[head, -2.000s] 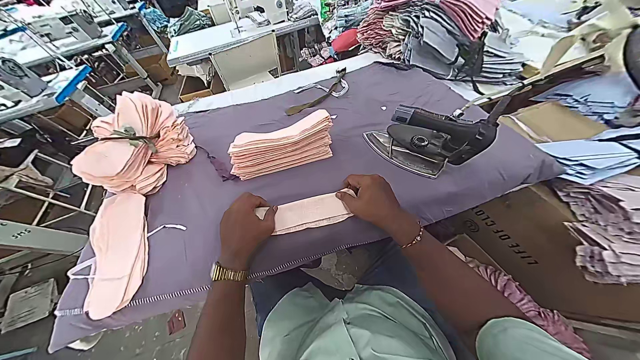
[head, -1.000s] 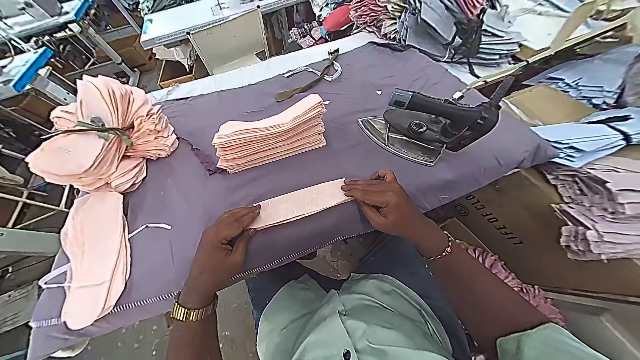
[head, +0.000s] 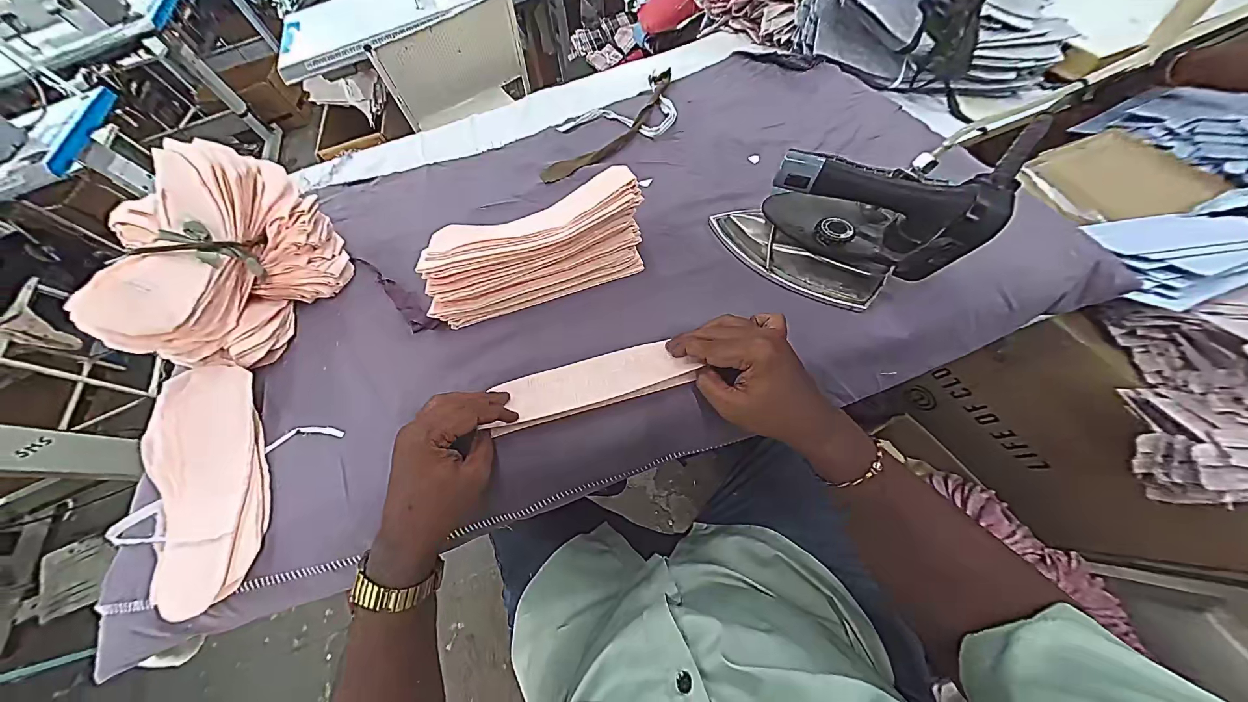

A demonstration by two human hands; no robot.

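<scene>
My left hand pinches the left end of a folded strip of peach fabric between thumb and fingers. The strip's right end is pinched by my right hand. It lies low over the near edge of a padded table with a purple cover. Just beyond it sits a stack of folded peach fabric pieces. A black electric iron rests flat on its soleplate to the right of the stack. At the left are a tied bundle of peach pieces and a flat pile of curved peach pieces.
A dark cloth strip and a white cord lie at the table's far side. Cardboard boxes and stacked blue fabric pieces stand at the right. Beyond are grey fabric piles and a white worktable.
The fingers of both hands have shifted on the strip's ends, and more of its length shows between them than two seconds ago. The iron and the stack have stayed put on the table.
</scene>
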